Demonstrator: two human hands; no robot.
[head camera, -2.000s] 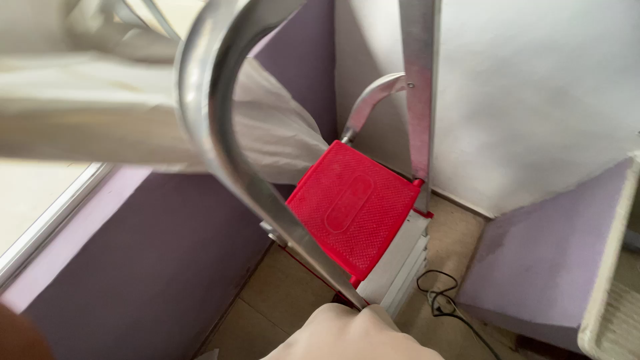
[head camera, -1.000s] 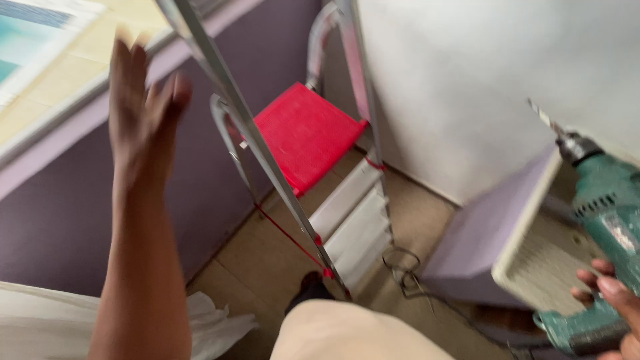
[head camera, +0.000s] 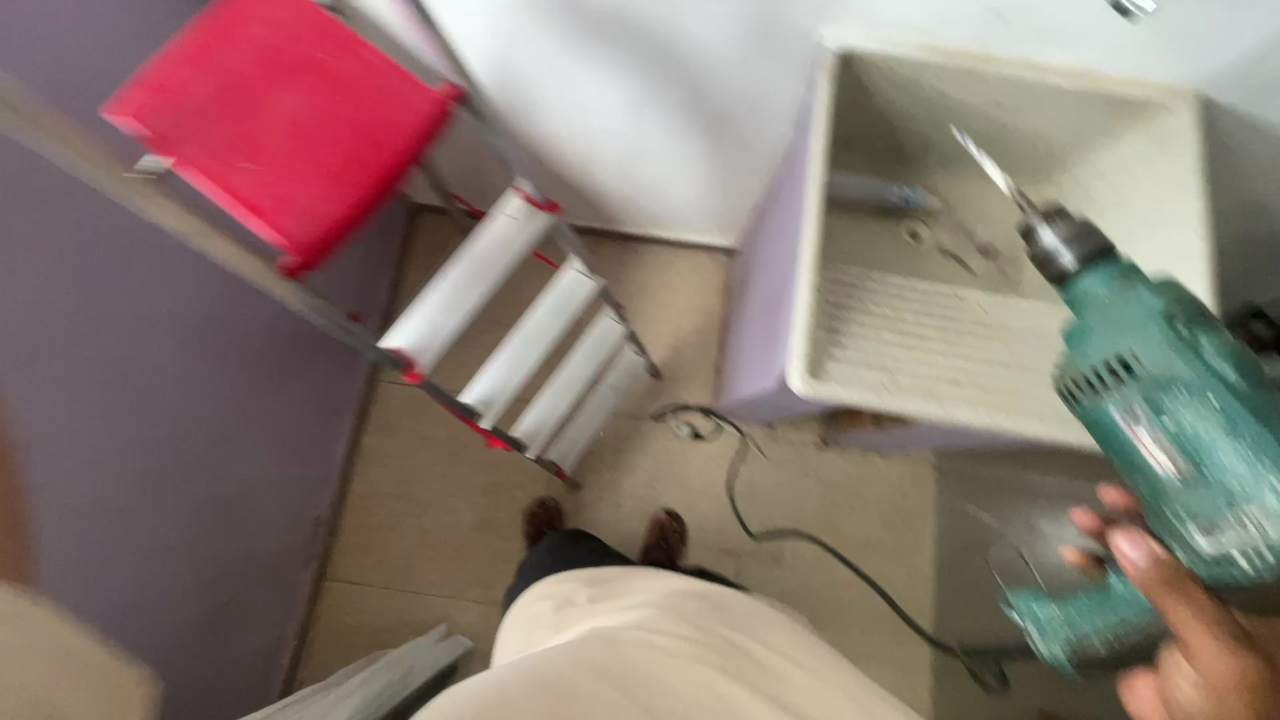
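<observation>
On the right, my right hand is closed around the handle of a green power drill. A drill bit in its black chuck points up and to the left, above a utility sink. Blur softens the drill's body. At the left edge only a blurred strip of skin and a beige sleeve show; my left hand itself is out of the frame. A stepladder with a red plastic platform and white steps stands at the upper left.
A dark cable curls over the tiled floor between the ladder and the sink. Several small items, one a grey tube, lie in the sink. A purple wall runs down the left, and crumpled pale sheeting lies at its foot.
My left hand, raised at the left a second ago, has left the view. The drill in my right hand now shows more fully. The view has swung toward the sink.
</observation>
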